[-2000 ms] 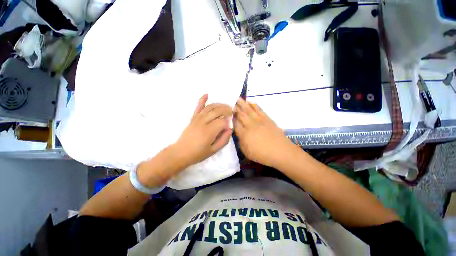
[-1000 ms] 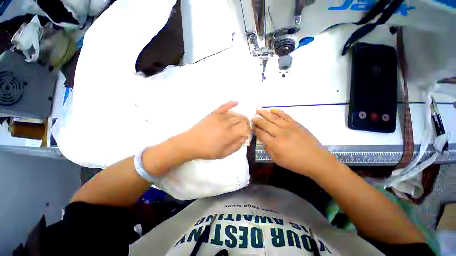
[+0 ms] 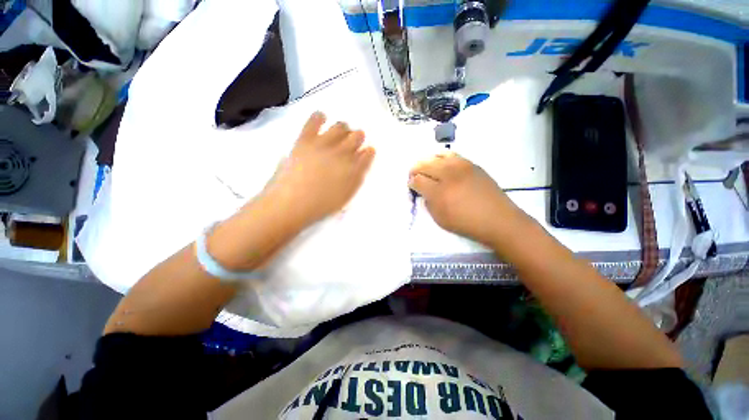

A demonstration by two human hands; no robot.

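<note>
A large overexposed white fabric panel covers the table's left and middle and hangs over the front edge. A dark brown panel shows in a gap at its upper left. My left hand lies on the white fabric, fingers slightly spread, left of the needle area. My right hand pinches the fabric edge, which shows a thin dark strip, just in front of the presser foot area. The needle itself cannot be made out.
The sewing machine head stands at the back. A black phone, a checked tape and white strips lie at the right. A grey vented box and scraps are at the left. A ruler strip runs along the front edge.
My left hand has moved forward and left, away from my right hand, and flattened on the fabric. My right hand has moved forward toward the presser foot with the edge. The camera view has shifted.
</note>
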